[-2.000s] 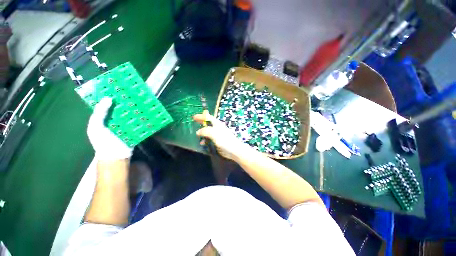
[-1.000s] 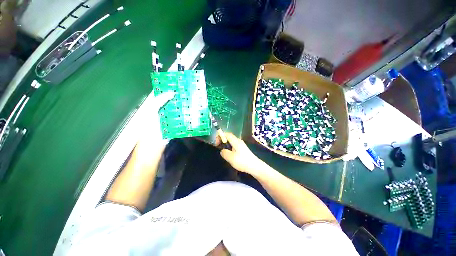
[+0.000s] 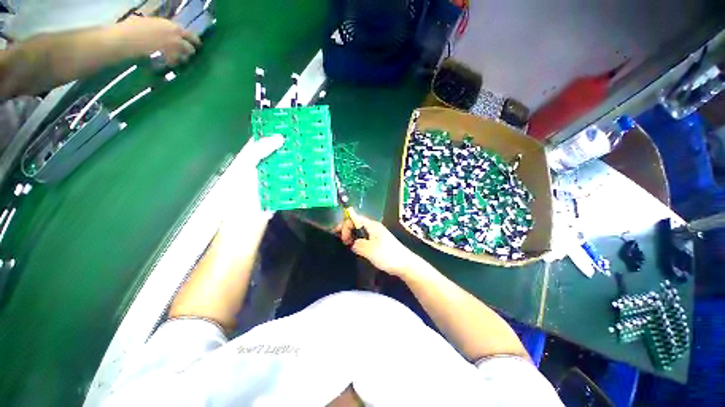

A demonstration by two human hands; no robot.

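Note:
My left hand (image 3: 256,171), in a white glove, holds a flat green PCB panel (image 3: 297,159) by its left side, thumb on top. White-and-black parts stick out past the panel's far edge. My right hand (image 3: 370,242), bare, is closed on side cutters (image 3: 347,208) with yellow-and-black handles; their jaws are at the panel's lower right edge. Whether they touch it cannot be told. To the right, a brown cardboard box (image 3: 542,179) holds a heap of small single boards (image 3: 465,195).
Thin green break-off strips (image 3: 350,163) lie between panel and box. Stacked panels (image 3: 656,322) lie at the bench's right end. A clear bottle (image 3: 584,147) stands beyond the box. Another person's hand (image 3: 163,41) is over the conveyor (image 3: 179,151), near a grey tray (image 3: 75,143).
The panel first moved right and turned upright in view, with the cutters coming to its lower right edge. Since then, another person's arm has entered at upper left and the grey tray has shifted left.

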